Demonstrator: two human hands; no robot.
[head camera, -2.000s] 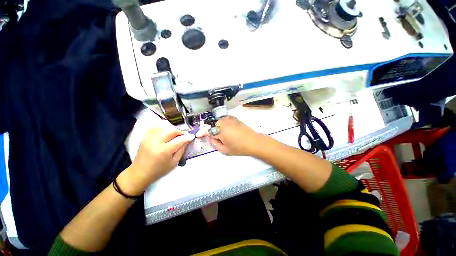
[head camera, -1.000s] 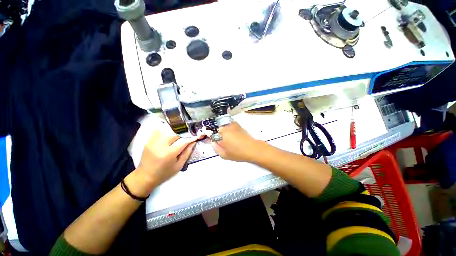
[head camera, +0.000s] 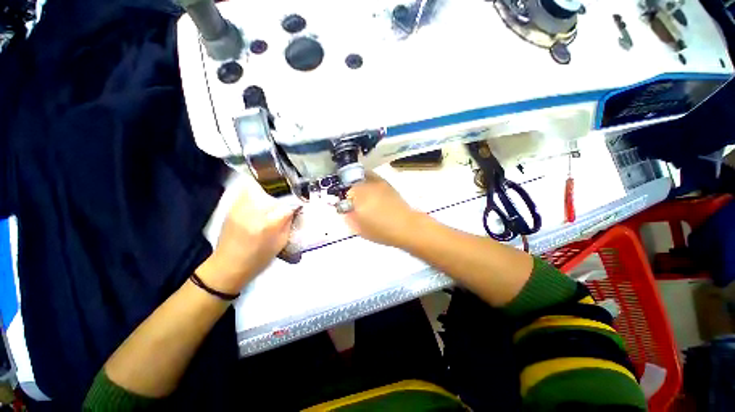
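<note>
The white sewing machine head (head camera: 419, 88) has a blue stripe, with a shiny curved metal guard (head camera: 262, 153) at its left end. My left hand (head camera: 256, 225) is left of the needle area with its fingers bent together; what lies between them is too small and blurred to tell. My right hand (head camera: 375, 208) is right of the needle area, its fingertips partly hidden under the machine's tension assembly (head camera: 349, 161). Whether it pinches anything cannot be seen. Large dark navy cloth (head camera: 105, 185) hangs at the left, beyond my left forearm.
Black-handled shears (head camera: 504, 201) and a red-handled small tool (head camera: 570, 199) lie right of my right hand. A small dark flat object (head camera: 417, 159) lies under the machine arm. A red plastic basket (head camera: 645, 302) stands at the lower right. The table's ruler-marked front edge (head camera: 346, 315) runs below my hands.
My left hand has drawn slightly away from my right hand, leaving a wider gap between their fingertips. The view has shifted slightly.
</note>
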